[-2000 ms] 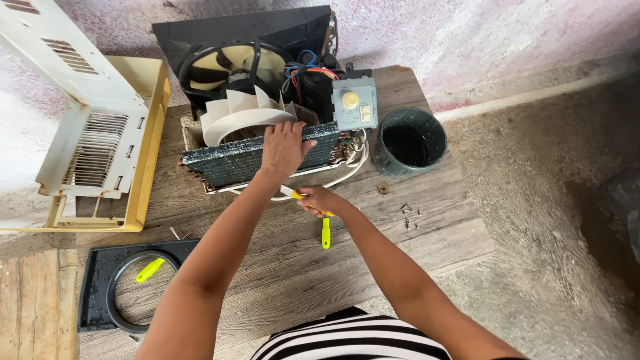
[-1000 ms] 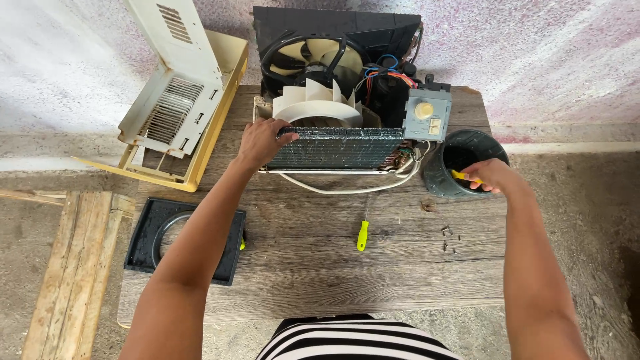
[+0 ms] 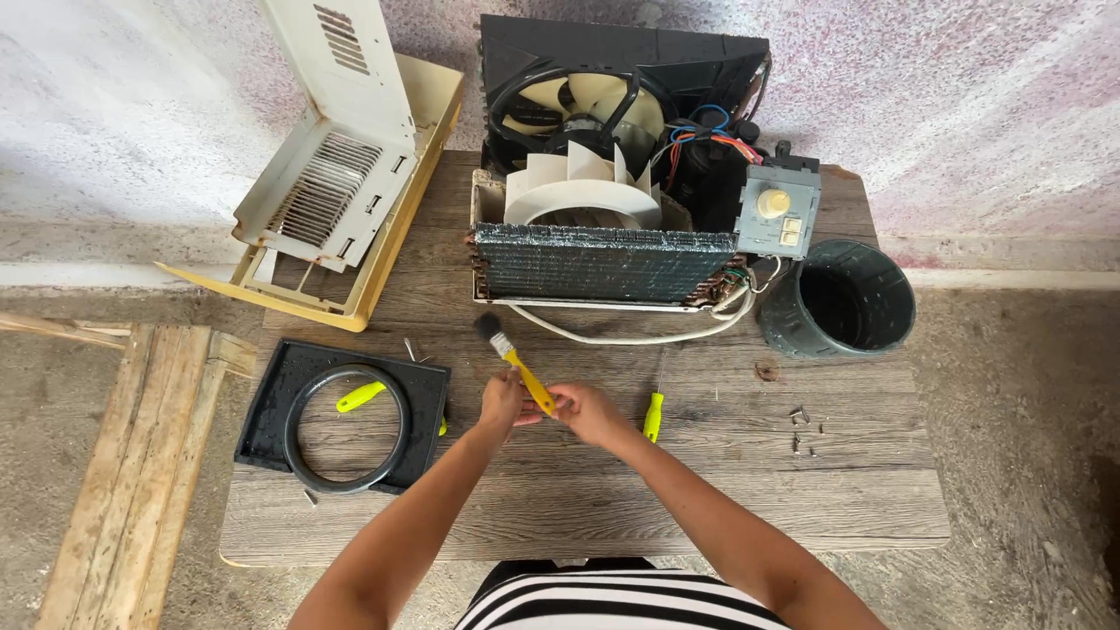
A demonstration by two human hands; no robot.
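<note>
A paintbrush with a yellow handle and dark bristles point(image 3: 528, 379) is held over the table, its bristles pointing up and left. My left hand point(image 3: 503, 401) grips its handle near the middle, and my right hand point(image 3: 588, 411) touches the handle's lower end with the fingertips. Just beyond stands an opened window air conditioner with its finned coil point(image 3: 604, 267) facing me. Behind the coil are a white blower wheel point(image 3: 582, 192) and a fan point(image 3: 582, 109). A grey control box with a knob point(image 3: 777, 210) hangs at its right corner.
A dark plastic bucket point(image 3: 836, 302) stands right of the unit. Screws point(image 3: 798, 418) and a yellow-green-handled screwdriver point(image 3: 653, 417) lie on the wooden table point(image 3: 700, 507). At left are a black tray point(image 3: 262, 429), a black ring point(image 3: 398, 451) and the yellowed front housing point(image 3: 385, 254). A wooden bench point(image 3: 131, 472) stands beside the table.
My left hand has left the coil's top edge. My right hand has come back from the bucket, and both hands are now together at the brush in front of the unit.
</note>
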